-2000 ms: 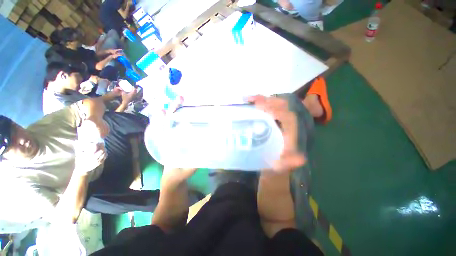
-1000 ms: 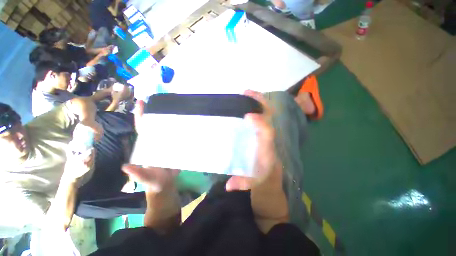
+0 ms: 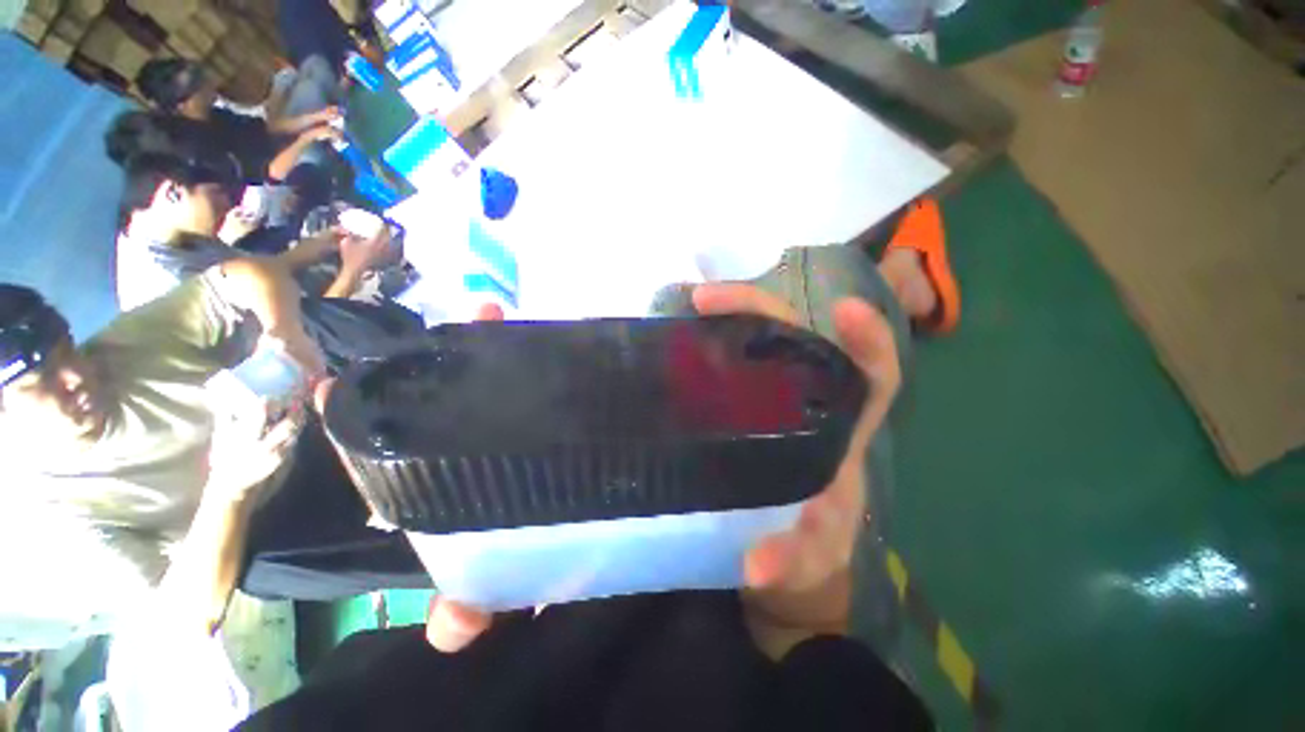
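The appliance unit (image 3: 601, 429) is held over my lap, its glossy black oval bottom turned up toward me. A ribbed black side band (image 3: 573, 486) runs below the bottom face, and the milky tank (image 3: 616, 558) is underneath. A reddish reflection lies on the right part of the bottom. My right hand (image 3: 823, 501) grips the right end, fingers over the far edge and thumb on the tank. My left hand (image 3: 461, 624) holds the left end; mostly its thumb and some fingertips show, the rest is hidden behind the unit.
A white-topped table (image 3: 802, 157) with a wooden frame stands ahead, bearing blue-and-white boxes (image 3: 699, 50) and a dark-blue object (image 3: 498, 193). Seated people (image 3: 172, 343) are at the left. An orange shoe (image 3: 927, 265), cardboard (image 3: 1159, 215) and a bottle (image 3: 1081, 57) are at the right.
The unit has been turned over in my hands. Earlier the clear tank side, then the side with its black band at the far edge, faced me; now the black bottom does.
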